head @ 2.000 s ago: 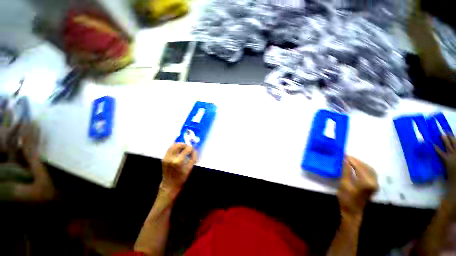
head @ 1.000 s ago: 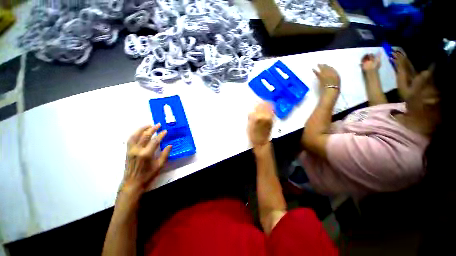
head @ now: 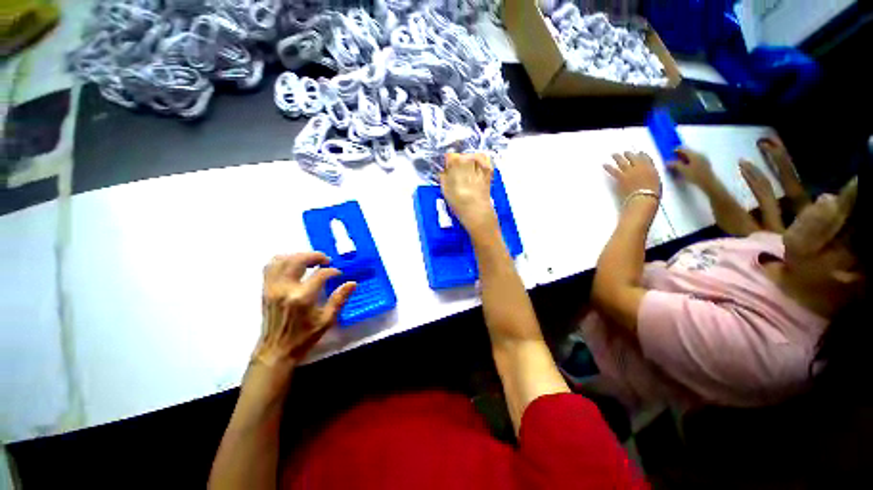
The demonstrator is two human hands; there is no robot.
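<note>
A blue tray (head: 366, 293) with a white charger piece (head: 342, 236) in its upper recess lies on the white tabletop. My left hand (head: 299, 304) is at its left edge, fingers apart, holding nothing. Two more blue trays (head: 450, 263) lie side by side to its right; a white piece shows in the left one. My right hand (head: 467, 184) reaches over their upper ends to the near edge of the pile of coiled white cables (head: 397, 91). Its fingertips are against the coils; whether they hold one cannot be told.
An open brown carton (head: 574, 84) of small white pieces stands at the back right. A person in a pink shirt (head: 732, 321) sits at right, one hand on the tabletop (head: 172, 278). Another blue tray (head: 662, 136) is near other hands. A dark strip (head: 182, 144) runs along the back.
The view has swung right since the earliest frame. In the last second my right hand has moved up to the cable pile, and the paired trays now lie closer to the left tray, more upright.
</note>
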